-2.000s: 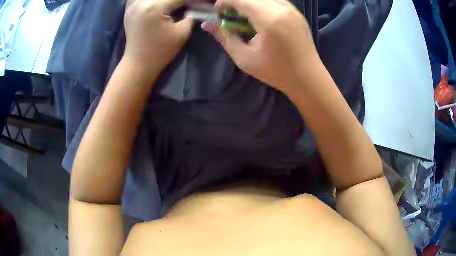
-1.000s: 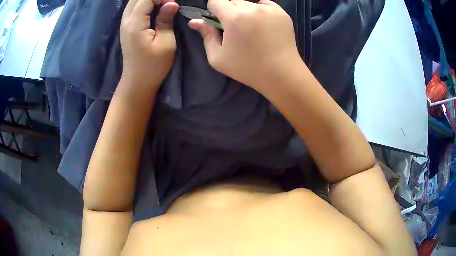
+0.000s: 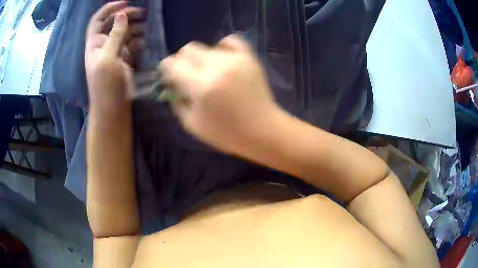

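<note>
The dark grey jacket (image 3: 335, 68) covers the table edge in front of me and hangs over my lap. My right hand (image 3: 215, 89) is blurred and holds the thread snips (image 3: 163, 89), with green on the grip and the blades pointing left towards my left wrist. My left hand (image 3: 111, 57) is at the upper left over the cloth, its fingers bent upwards near the jacket's edge. Whether it pinches cloth or a thread cannot be made out. Straight seams run down the cloth right of my right hand.
The white table top (image 3: 411, 78) shows at the right and another white surface (image 3: 26, 63) at the left. An open cardboard box (image 3: 401, 170), plastic scraps (image 3: 445, 209) and a red bundle (image 3: 462, 73) are at the right. A dark rack (image 3: 31, 146) stands at the left over grey floor.
My right hand with the snips has moved left and down, closer to me. My left hand has moved left, away from the blade tips. The jacket's folds have shifted, showing more seams.
</note>
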